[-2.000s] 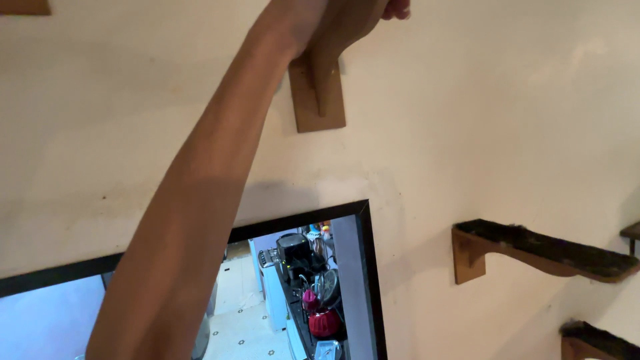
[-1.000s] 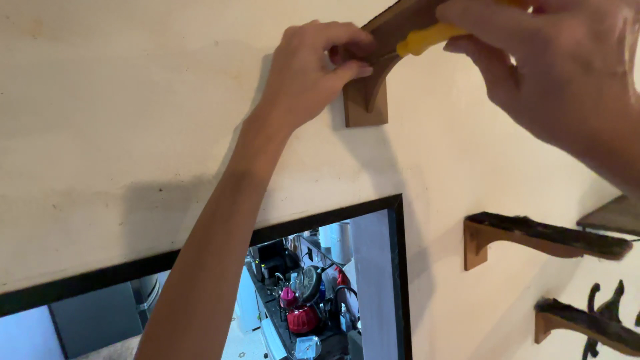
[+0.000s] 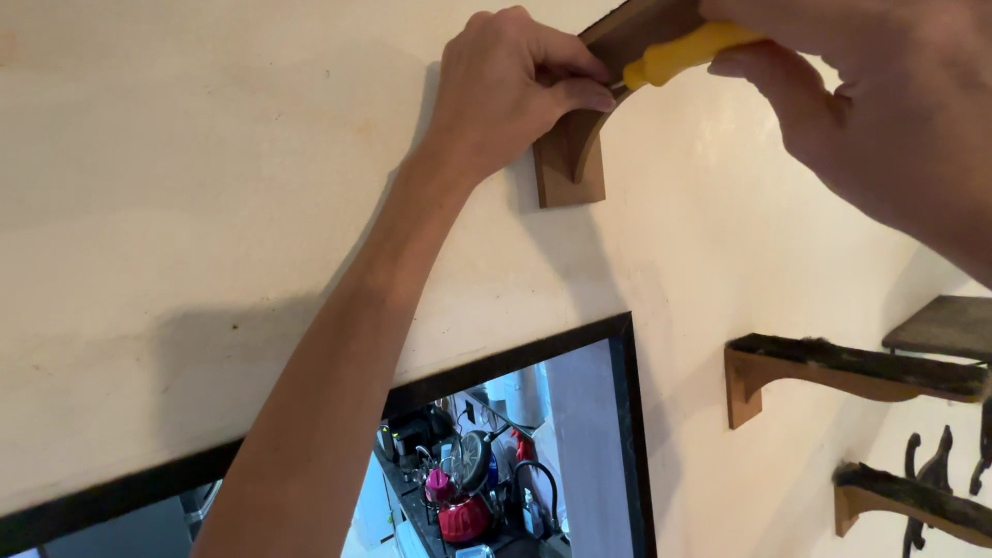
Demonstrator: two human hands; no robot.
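Observation:
A brown wooden wall shelf with a curved bracket (image 3: 570,167) is fixed to the wall at the top centre. My left hand (image 3: 519,85) is at the bracket, thumb and fingertips pinched together beside the tip of the tool; whatever small thing may be between them is hidden. From the right, my right hand (image 3: 852,93) holds a yellow-handled tool (image 3: 682,54), likely a screwdriver, whose short visible metal shaft points at my left fingertips against the bracket's side. The shelf's upper end runs out of view behind my right hand.
Below hangs a black-framed mirror (image 3: 639,434) reflecting a kitchen counter with pans and a red pot. At the right, two more wooden shelves with dark furry tops, an upper one (image 3: 837,364) and a lower one (image 3: 914,500), stick out from the wall. Dark metal hooks (image 3: 934,465) are near them.
Two seconds ago, one arm reached up over the bracket and no yellow tool showed. Since then the right hand has come into view with the yellow tool. Over the last second both hands have stayed at the bracket.

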